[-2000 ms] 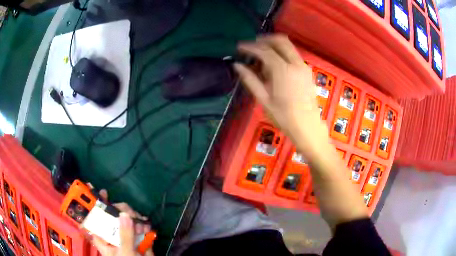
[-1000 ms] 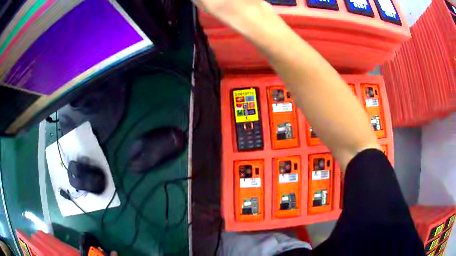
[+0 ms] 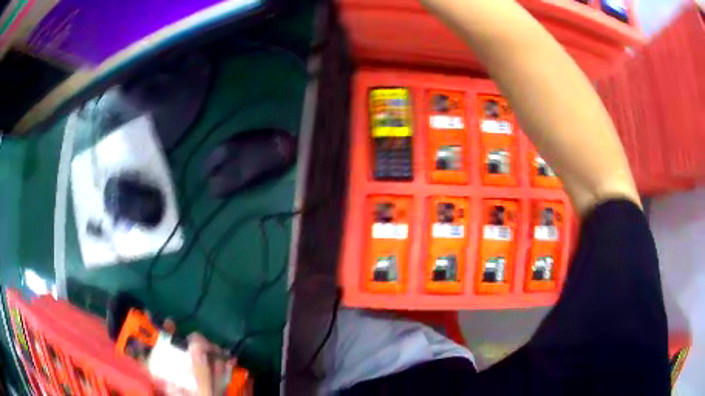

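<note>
An orange coverless phone [image 3: 137, 334] is at the lower left, partly hidden, with a white label sheet [image 3: 171, 363] over it. My left hand [image 3: 201, 362] holds both, blurred and near the bottom edge. A red foam tray [image 3: 456, 191] lies to the right, with phones in two rows of pockets. One phone [image 3: 392, 133] is face up with a yellow screen and black keys; the other visible ones show orange backs, such as this phone [image 3: 448, 244]. My right forearm crosses above the tray's right part; the hand is cut off by the top edge.
A green bench holds a black mouse [image 3: 133, 199] on a white sheet [image 3: 89, 232], a dark device [image 3: 251, 161] and loose cables. A purple-lit monitor [image 3: 131, 27] is at the upper left. More red trays [image 3: 653, 116] stand at right and behind, and another stack [image 3: 77, 332] at lower left.
The view has turned from the bench towards the tray. My right hand has gone from the tray's near corner out past the top edge. My left hand still holds the phone and label sheet.
</note>
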